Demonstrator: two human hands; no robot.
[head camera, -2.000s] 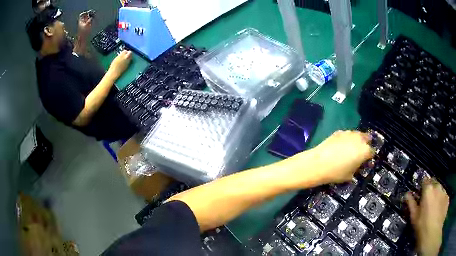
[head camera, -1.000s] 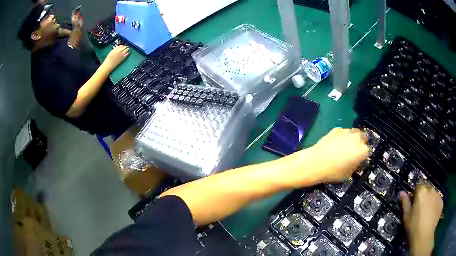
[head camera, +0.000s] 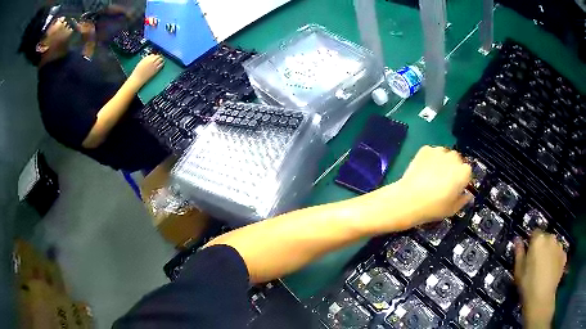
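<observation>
A black blister tray (head camera: 427, 270) lies at the lower right, its pockets holding squarish circuit boards (head camera: 470, 255) with round centres. My left hand (head camera: 440, 182) is over the tray's far left edge, fingers bent down at a board; whether it pinches a small part is hidden by the fingers. My right hand (head camera: 541, 260) is over the tray's right side, thumb apart from the fingers, fingertips at a board near the far right; what it touches cannot be told.
Stacked filled black trays (head camera: 527, 115) stand beyond. Left are a clear blister tray with dark parts (head camera: 241, 160), a clear lidded tray (head camera: 315, 67), a smartphone (head camera: 372, 154), a water bottle (head camera: 406, 80) and grey uprights (head camera: 434, 58). Another person (head camera: 87, 103) sits by a blue bin (head camera: 180, 32).
The whole view has shifted slightly, moving bench things a little left and up. My left hand stays at the same tray edge, its knuckles a little raised. My right hand stays near the same board.
</observation>
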